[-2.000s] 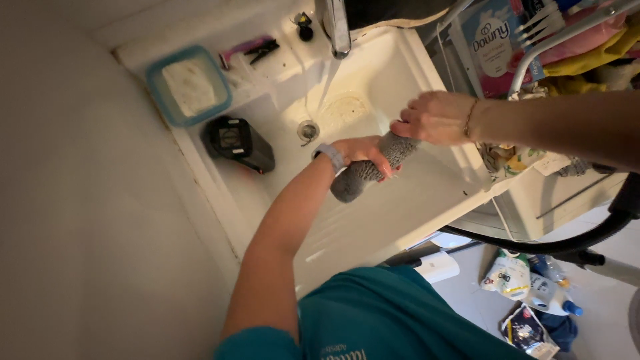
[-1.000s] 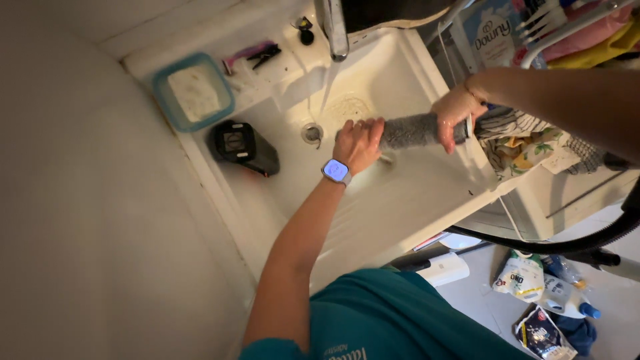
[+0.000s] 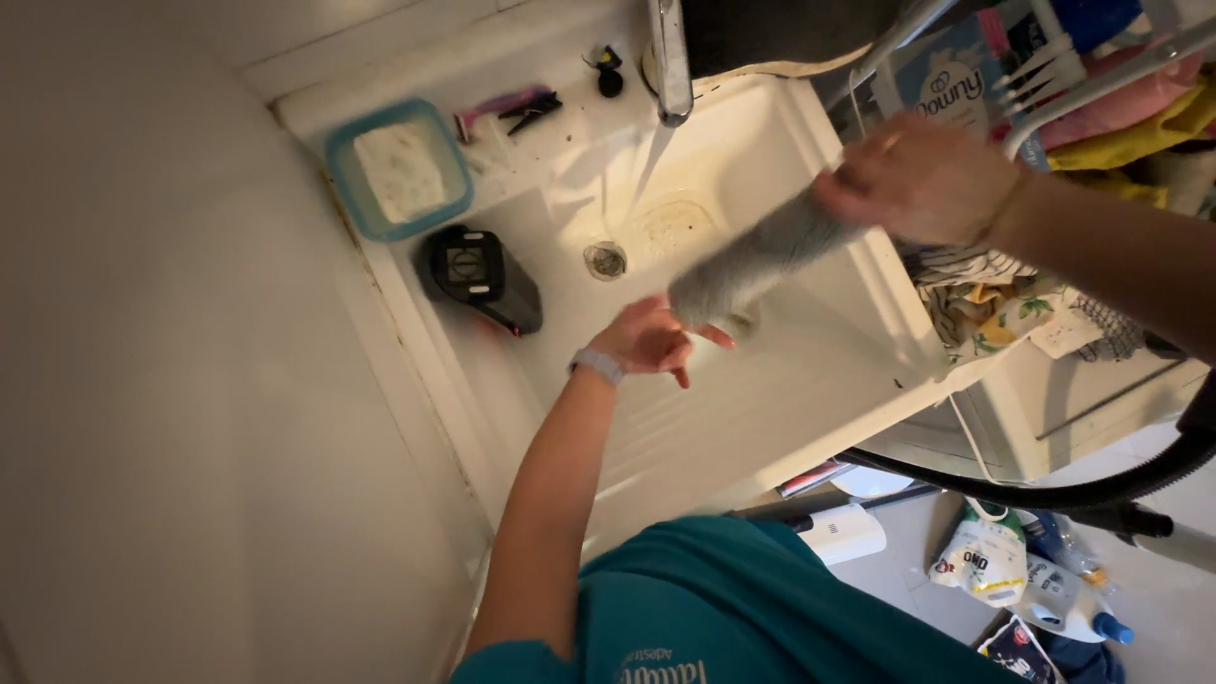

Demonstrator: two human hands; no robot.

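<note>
A grey, fuzzy cylindrical roller (image 3: 760,261), blurred by motion, slants over the white laundry sink (image 3: 684,442). My right hand (image 3: 917,180) grips its upper end above the sink's right rim. My left hand (image 3: 655,337) is at the lower end with its fingers spread, palm partly up; whether it touches the roller is unclear. Below the chrome faucet (image 3: 673,71), the drain (image 3: 605,259) lies up and to the left of the roller. A dark plastic container (image 3: 484,278) lies in the sink's left part.
On the sink's ledge are a blue-rimmed tub (image 3: 399,169), a pink razor (image 3: 503,109) and a black clip (image 3: 534,111). Patterned cloths (image 3: 993,318) lie at right beside a Downy package (image 3: 936,81). A black hose (image 3: 1026,492) curves past the sink's front corner. Detergent packages (image 3: 983,560) stand below.
The roller has gone from nearly level to slanted, its right end raised by my right hand. My left hand, wrapped around it before, now has its fingers spread at the lower end.
</note>
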